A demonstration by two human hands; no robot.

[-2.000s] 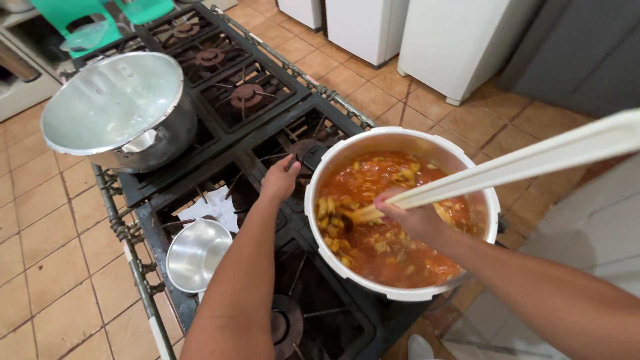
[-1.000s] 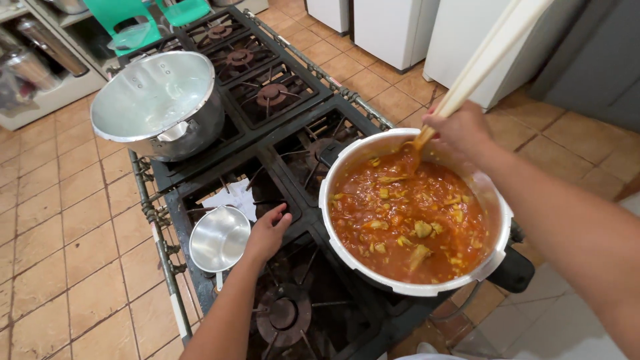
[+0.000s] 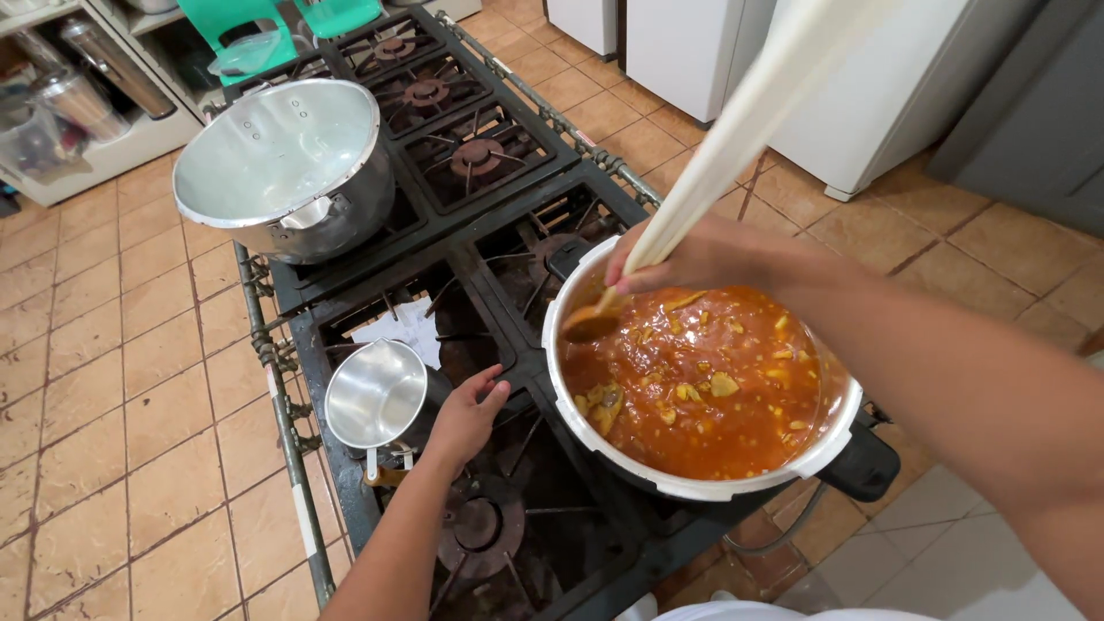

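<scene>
My right hand (image 3: 668,254) grips the pale handle of a long spoon (image 3: 724,142), its brown bowl end at the left inner side of a pressure cooker pot (image 3: 565,379) and partly in the food. Orange-red stew (image 3: 690,388) with yellowish pieces fills much of the pot, which stands on the gas stove. My left hand (image 3: 470,414) holds nothing; its fingers are apart over the stove grates, between the pot and a small aluminium saucepan (image 3: 375,392). The saucepan sits near the stove's left edge, beside a crumpled white paper (image 3: 404,329).
A large aluminium pot (image 3: 280,155) stands farther back on the stove (image 3: 474,233). Pipe rails (image 3: 293,466) with gas knobs run along its side. Green plastic chairs (image 3: 250,34) and a shelf with metal flasks (image 3: 112,69) are at the back left, white appliances (image 3: 837,103) at the right.
The spoon has moved through the stew, from the pot's far side a second ago to its left side. My left hand stays apart from the pot. The view has shifted somewhat.
</scene>
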